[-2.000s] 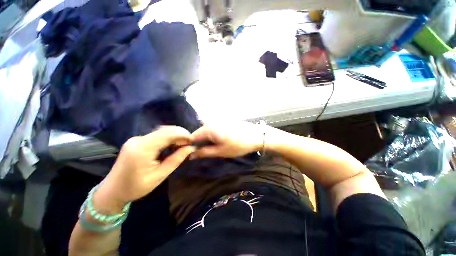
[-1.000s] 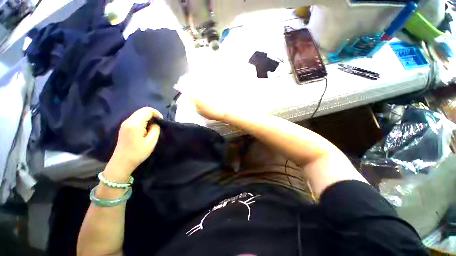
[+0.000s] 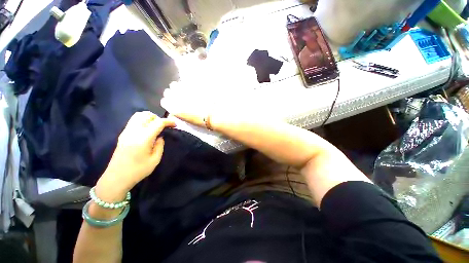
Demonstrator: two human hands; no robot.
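Observation:
The dark navy garment (image 3: 77, 97) lies heaped on the table at the left and hangs over the edge onto my lap. My left hand (image 3: 141, 144) is closed on a fold of the dark cloth at the table's front edge. My right hand (image 3: 180, 102) lies just above and right of it, overexposed, its fingers at the garment's edge below the needle area; whether it grips the cloth cannot be told. The presser foot area (image 3: 194, 45) is bright and blurred, beyond my right hand.
Small black cut pieces (image 3: 265, 65) lie right of the needle. A smartphone (image 3: 312, 51) with a cable, slim dark tools (image 3: 378, 69), a teal cluster (image 3: 367, 40) and a blue tray (image 3: 430, 45) lie further right. A pale lamp head (image 3: 71, 24) is upper left. A shiny plastic bag (image 3: 424, 138) is lower right.
My hands were together over my lap, then parted. My right hand has moved up and left to the garment edge near the needle area; my left hand still holds cloth. The view has shifted.

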